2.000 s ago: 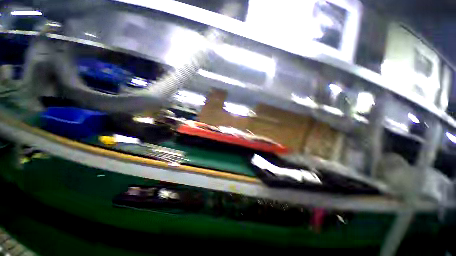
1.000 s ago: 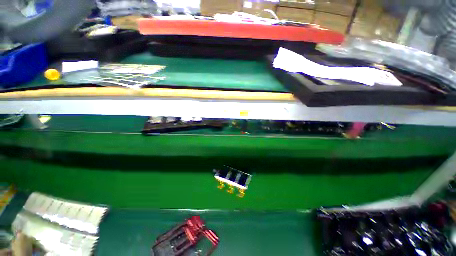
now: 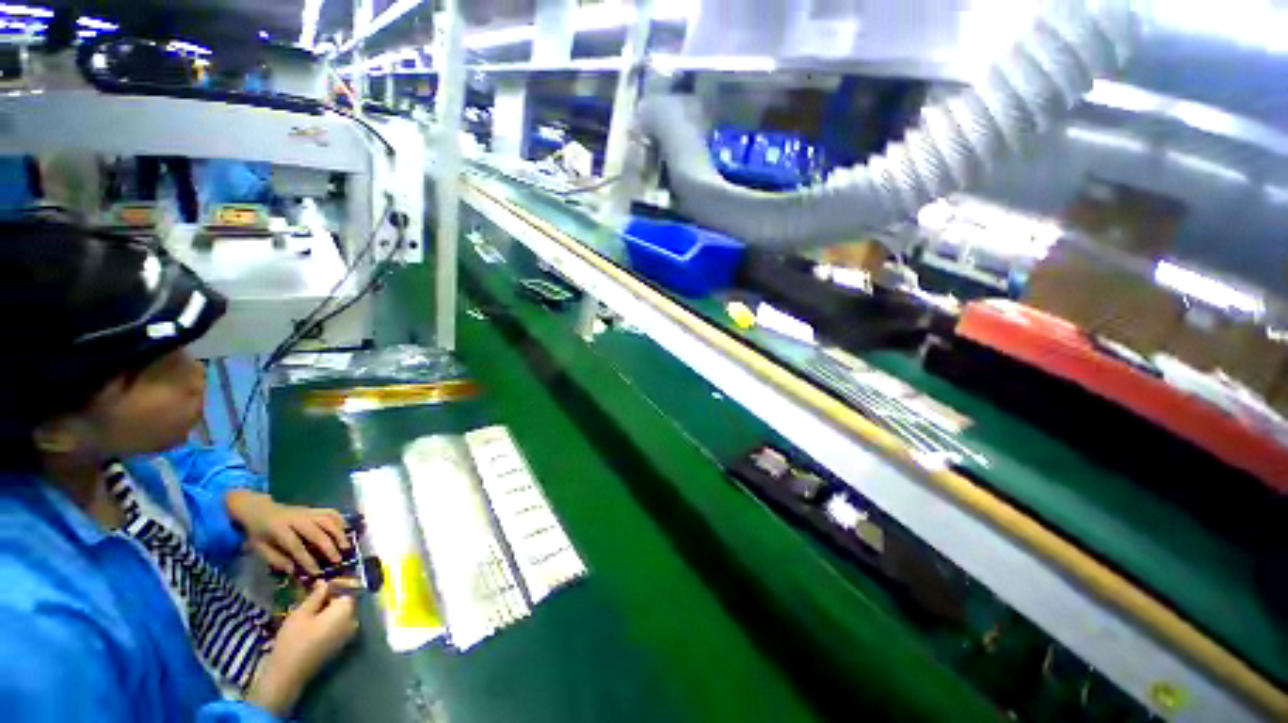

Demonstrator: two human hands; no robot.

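Observation:
Neither of my hands is in view. Nearest in front of me, long whitish strips with repeated cells (image 3: 526,514) lie on the dark green bench at the left, beside the belt. A yellow sheet (image 3: 413,590) lies among them. Left of the strips, a neighbouring person (image 3: 85,551) in a blue smock holds a small dark part (image 3: 363,555) in both hands; its details are too small to tell.
The green conveyor belt (image 3: 622,487) runs diagonally. A long black tray (image 3: 826,511) lies beyond it. The white-edged shelf (image 3: 791,403) carries a blue bin (image 3: 684,256) and a red-topped long item (image 3: 1116,374). A grey duct (image 3: 904,177) hangs above; a white machine (image 3: 269,276) stands far left.
The view has swung left. The neighbouring person and whole strips now show; the red-edged housings, the screen modules on the belt and the black tray at right have left the picture.

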